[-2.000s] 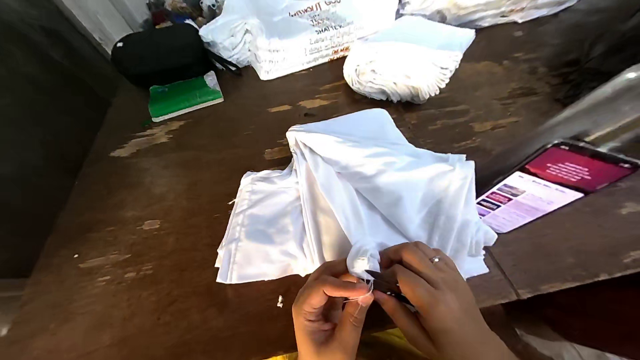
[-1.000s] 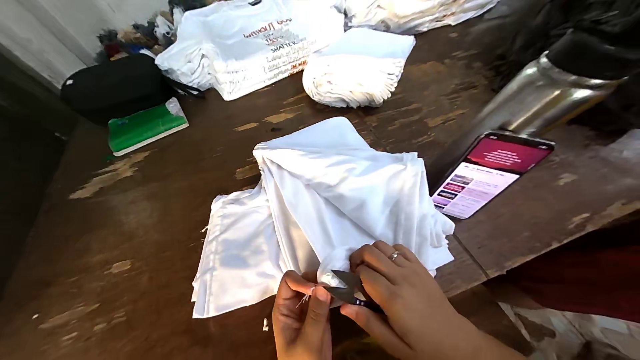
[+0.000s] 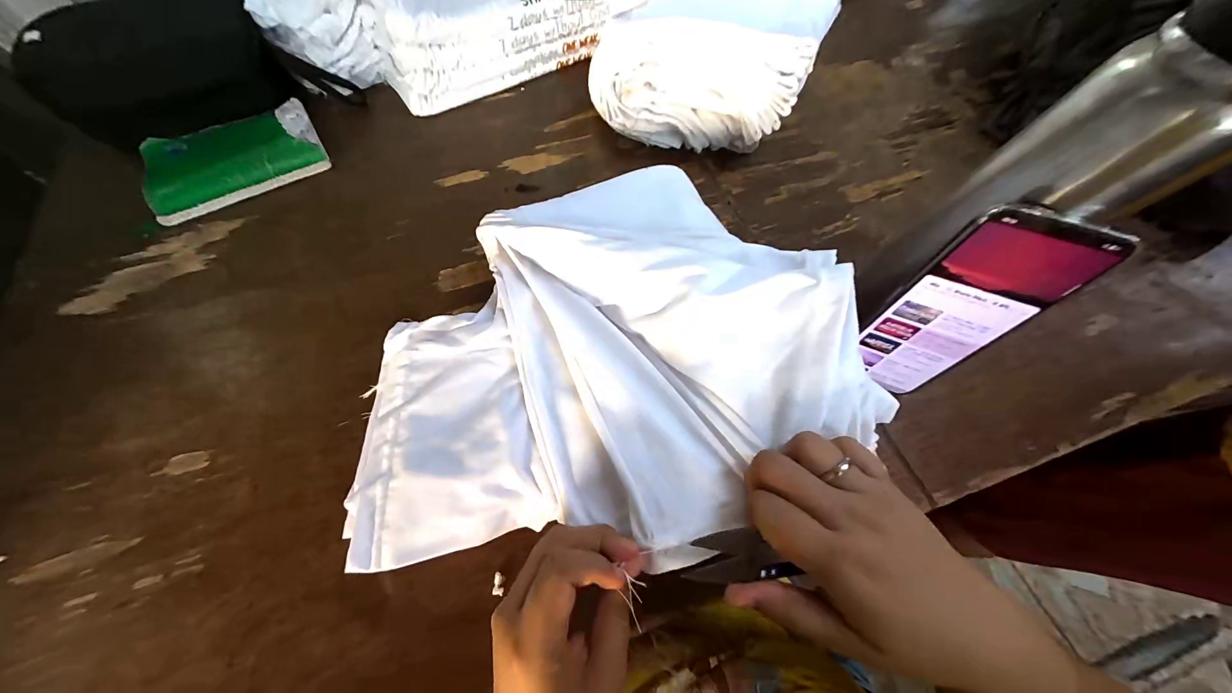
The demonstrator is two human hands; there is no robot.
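White fabric pieces (image 3: 626, 356) lie stacked and folded on a worn brown wooden table (image 3: 269, 385). At their near edge my left hand (image 3: 568, 597) pinches loose white threads (image 3: 630, 587) and the cloth's edge between thumb and fingers. My right hand (image 3: 828, 539), with a ring on one finger, grips a small dark cutting tool (image 3: 736, 558), apparently thread snips, and rests against the cloth. The blades point left toward the threads, their tips apart beside the cloth's edge. The snips' handle is mostly hidden by my right hand.
A lit phone (image 3: 991, 298) leans on a steel bottle (image 3: 1088, 125) at the right. Behind the fabric are a rolled white cloth bundle (image 3: 703, 82) and printed white cloth (image 3: 481, 48). A green booklet (image 3: 236, 164) and a black case (image 3: 144, 67) sit at the far left.
The snips' blades, against my left fingertips a second ago, now sit slightly apart from them. Loose threads show more plainly at my left fingers. The view has shifted.
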